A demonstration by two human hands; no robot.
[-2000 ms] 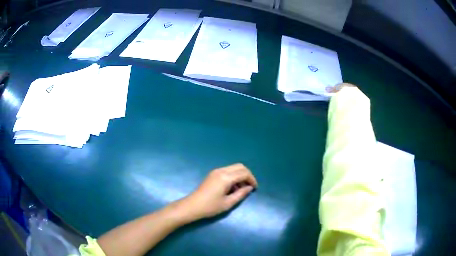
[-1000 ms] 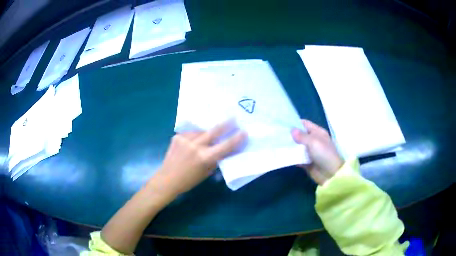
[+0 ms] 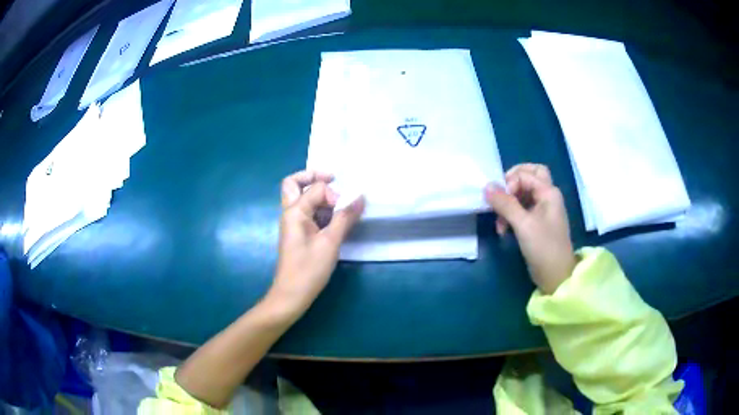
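Note:
A frosted plastic bag [image 3: 405, 105] with a black triangle mark lies in front of me in the middle of the green bench. The edge of a white document set [image 3: 413, 248] shows below its near edge; how far it is inside the bag I cannot tell. My left hand [image 3: 312, 215] pinches the bag's near left corner between thumb and fingers. My right hand [image 3: 531, 211] pinches the near right corner. A white pile [image 3: 612, 130] lies to the right of the bag.
A fanned pile [image 3: 81, 182] of white pieces lies at the left. Bagged sets [image 3: 126, 49] stand in a row along the far left, beyond a thin pale strip [image 3: 259, 50]. A crumpled clear plastic bag [image 3: 130, 381] is below the bench edge at lower left.
The right hand has come back from the far row. My left hand has gone from resting empty to pinching the bag. The marked bag now lies straighter, with both hands at its near corners.

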